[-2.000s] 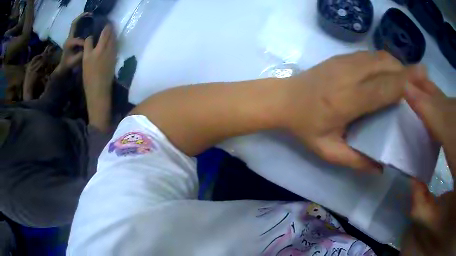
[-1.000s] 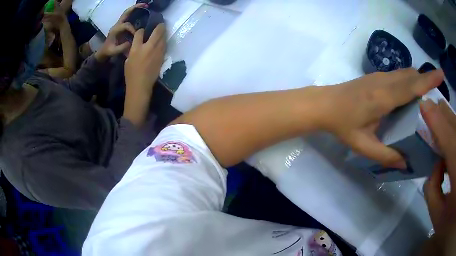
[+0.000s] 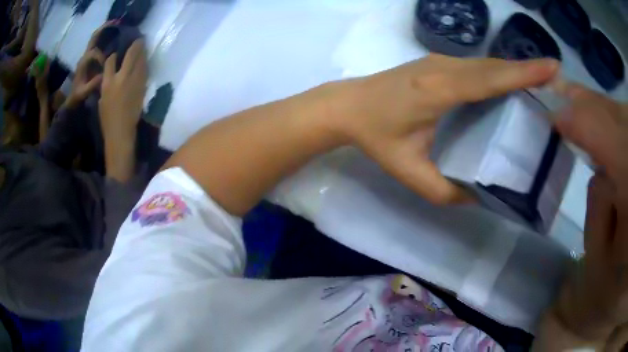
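Note:
A product box (image 3: 492, 148), pale with dark edges, is tilted between my hands at the right. My left hand (image 3: 406, 117) spans it, with the thumb along the near side and the long finger across the far side. My right hand (image 3: 595, 144) is at the right edge, blurred and partly cut off. Its fingertips are at the box's far right corner, close to my left fingertip. The box's underside and whatever is inside it are hidden.
A parts cup (image 3: 451, 24) with small round pieces and a dark housing (image 3: 525, 42) stand beyond my hands. More dark housings (image 3: 600, 58) are at the far right. A neighbour's hands (image 3: 113, 75) hold a dark housing at the left. White sheeting (image 3: 255, 62) covers the bench.
The box has turned between my hands, so a pale face and a dark-edged side now show. The view has swung, and the bench and the neighbour have shifted within it.

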